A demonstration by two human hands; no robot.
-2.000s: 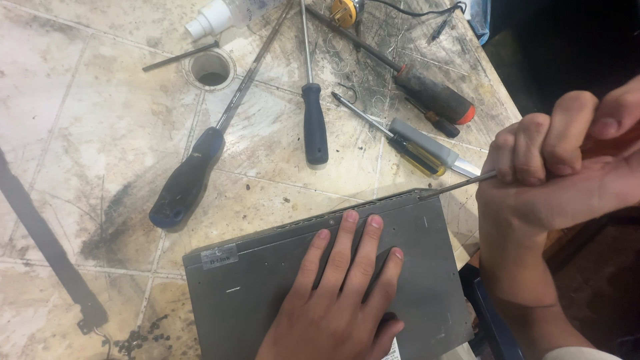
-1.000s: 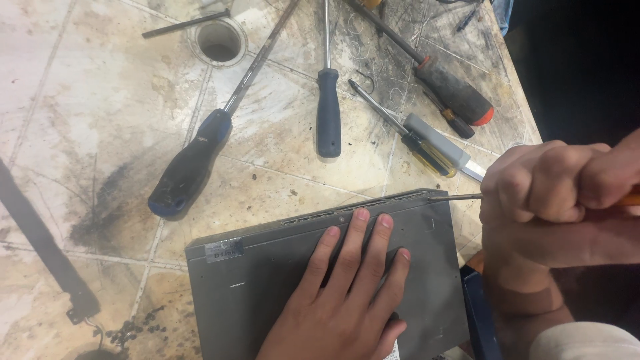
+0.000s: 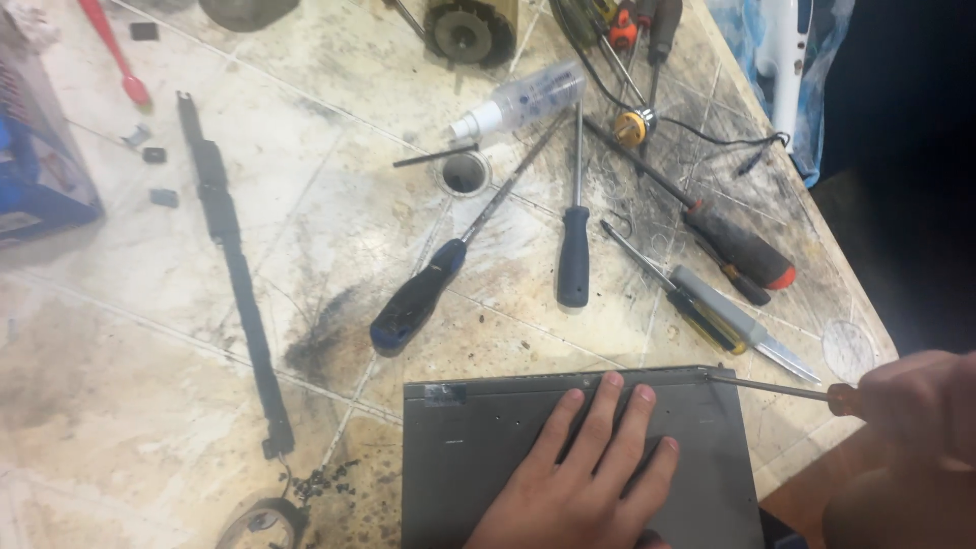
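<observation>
A dark grey metal panel, perhaps the underside of a laptop or similar device, lies at the bottom centre. My left hand rests flat on it, fingers spread near its far edge. At the right edge of the view my right hand, blurred, grips a screwdriver with an orange-brown handle. Its shaft runs leftward and the tip touches the panel's far right corner. Beyond the panel lie a black-and-blue screwdriver, a dark blue one, a yellow-and-black one and a grey-handled knife.
A red-and-black screwdriver, a clear spray bottle and a motor-like part lie farther back. A long black strip lies left, above small dark screws and a tape roll. A round hole pierces the tabletop.
My right hand has shifted right and lower, so more of the screwdriver's shaft and its handle's front show. My left hand stays on the panel. The view has widened to the left and back.
</observation>
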